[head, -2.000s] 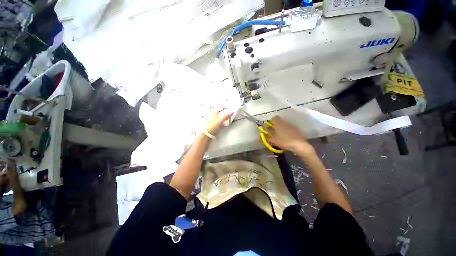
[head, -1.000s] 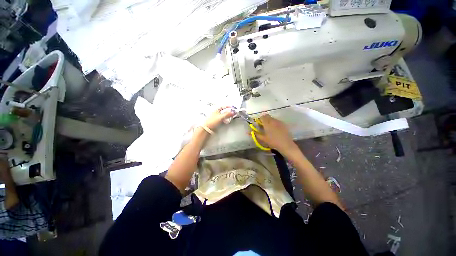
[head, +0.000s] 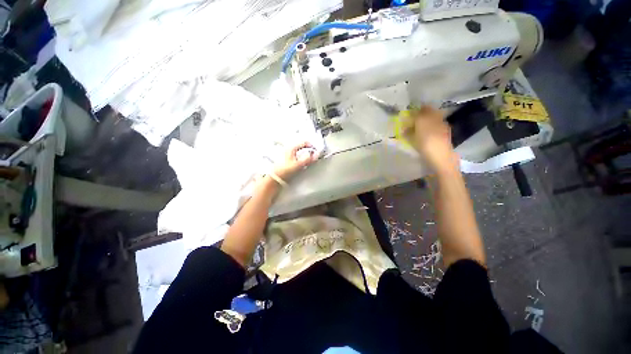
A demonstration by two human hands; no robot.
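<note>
A white garment piece (head: 239,138) lies on the table left of the needle area and hangs over the front edge. My left hand (head: 296,160) grips its edge just in front of the needle area (head: 329,126) of the white sewing machine (head: 415,66). My right hand (head: 427,131), blurred, holds the yellow-handled scissors (head: 403,126) under the machine arm, blades pointing up left. How far the blades are open is unclear. A white strip (head: 499,160) lies across the front edge at the right, partly hidden behind my right forearm.
Large layered white panels (head: 173,41) lie behind and left of the machine. A blue hose (head: 319,31) curves behind the needle end. A yellow PIT label (head: 524,107) is at the table's right end. Another machine table (head: 45,200) stands at the left. Trimmings lie on the floor.
My right hand has moved right and away from me with the scissors, off the cloth edge to under the machine arm. My left hand stays at the cloth. The whole view has shifted slightly.
</note>
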